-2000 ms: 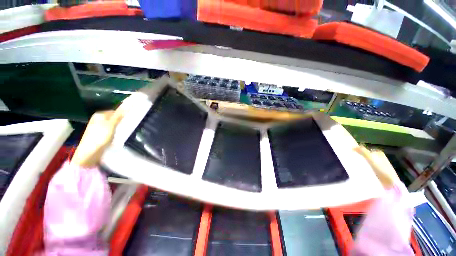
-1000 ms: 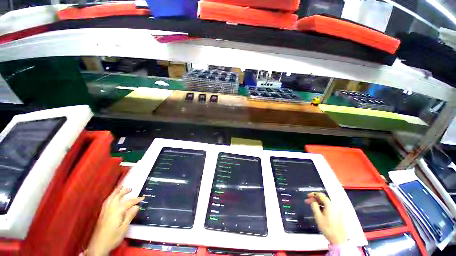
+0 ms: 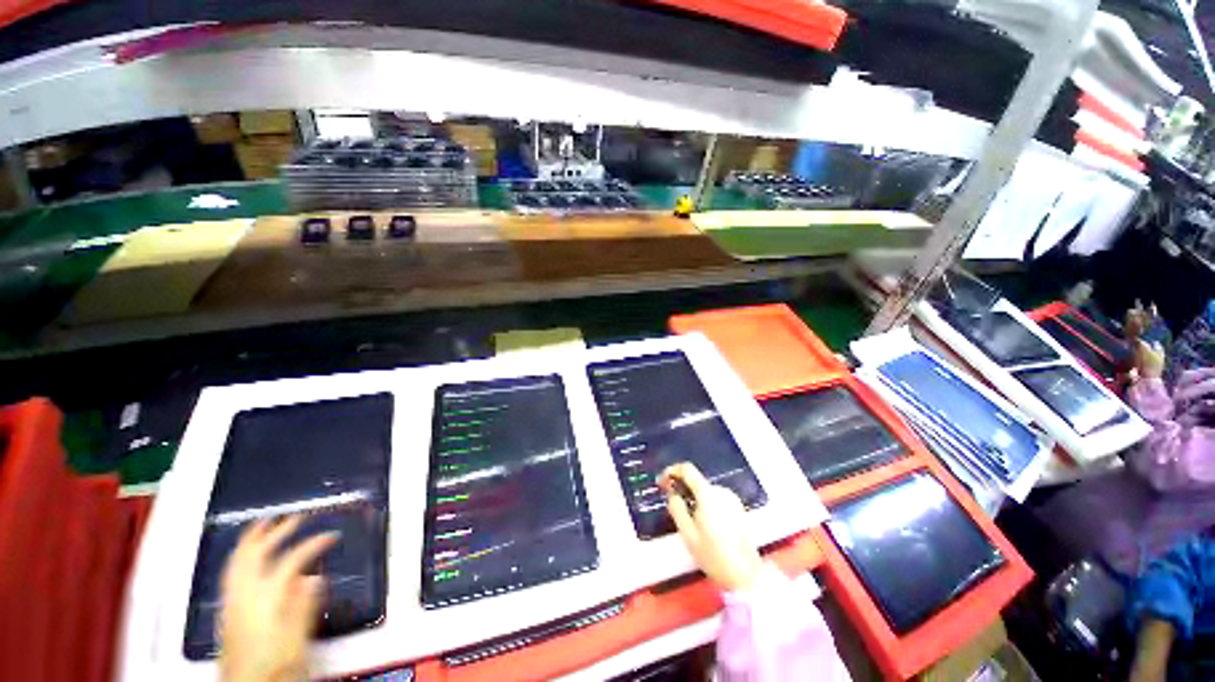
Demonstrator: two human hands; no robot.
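Observation:
A white foam tray point(image 3: 410, 493) lies in front of me, on red trays, with three black tablets in its pockets. The left tablet point(image 3: 304, 453) has a dark screen. The middle tablet point(image 3: 509, 486) and the right tablet point(image 3: 666, 420) show green and white text rows. My left hand point(image 3: 277, 593), blurred, is over the lower part of the left tablet, fingers apart, holding nothing. My right hand point(image 3: 706, 522) is over the lower part of the right tablet, fingers bent; whether the fingertips touch the screen is unclear.
A red tray point(image 3: 873, 640) with two tablets lies at right, beside sheeted bluish slabs point(image 3: 953, 406). Red trays point(image 3: 60, 560) are stacked at left. Three small black parts point(image 3: 360, 228) sit on the brown ledge. A shelf point(image 3: 533, 100) crosses above. Another person's pink sleeve point(image 3: 1179, 433) is at far right.
The white tray was lowered onto the red trays. The view has since turned right. My left hand has moved from the tray's edge onto the left tablet, whose text has gone dark.

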